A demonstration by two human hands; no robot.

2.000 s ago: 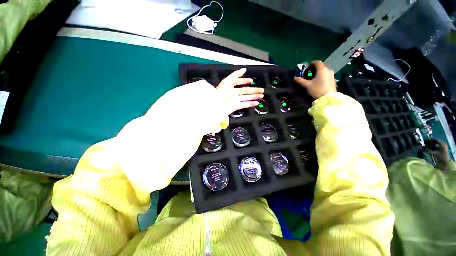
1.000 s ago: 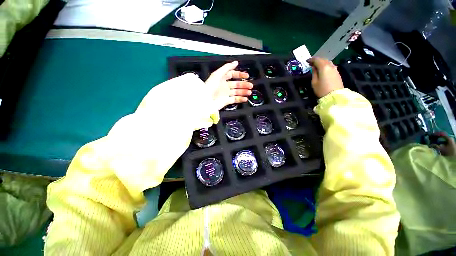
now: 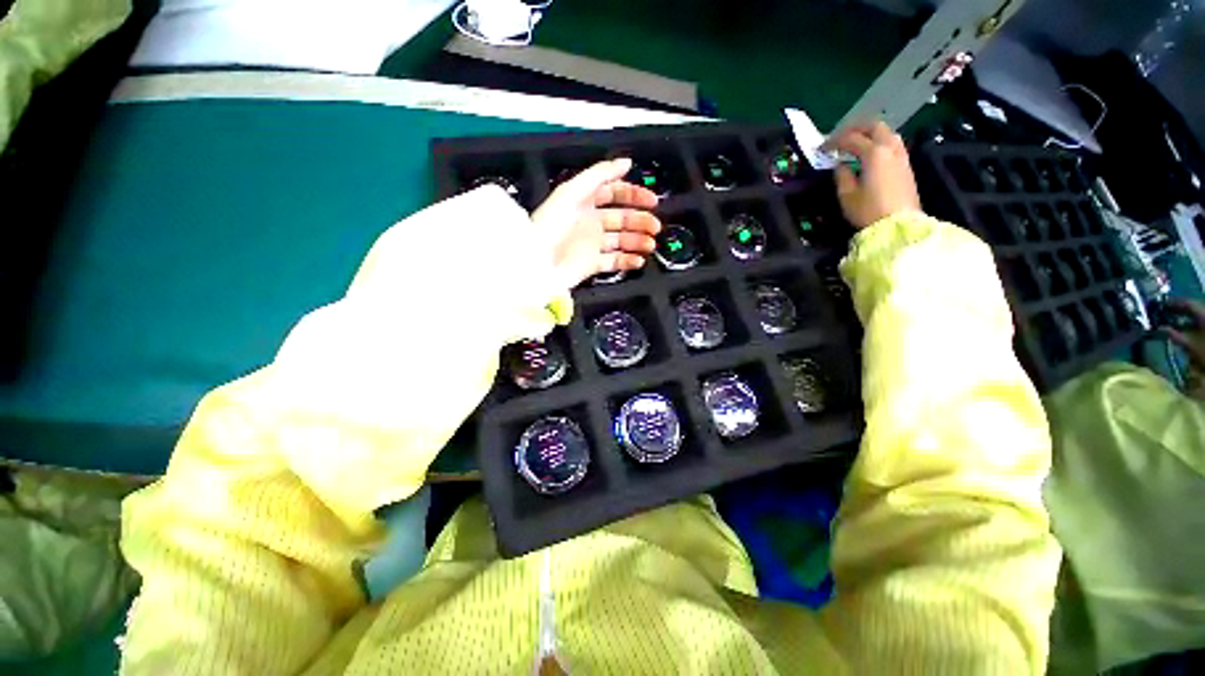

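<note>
A black foam tray [image 3: 595, 506] lies in front of me, with a round smartwatch unit [image 3: 551, 453] in each pocket I can see into. Near units show pinkish marks; units in the far rows show green marks. My left hand [image 3: 601, 227] is spread over the tray's far left part with its fingers apart, holding nothing. My right hand [image 3: 875, 172] is at the far right corner, its fingertips closed on a small white paper label [image 3: 809, 137]. The label stands tilted beside the corner smartwatch unit.
Another filled foam tray [image 3: 1044, 251] lies to the right, by another person's hand and yellow sleeve. A perforated metal upright [image 3: 925, 66] stands beyond my right hand. A white puck with cable [image 3: 502, 19] and pale sheets lie at the back. A dark strip runs along the left.
My right hand has put the corner smartwatch unit into its pocket and now pinches the white label. My left hand has shifted slightly left. The tray appears further left and higher in view.
</note>
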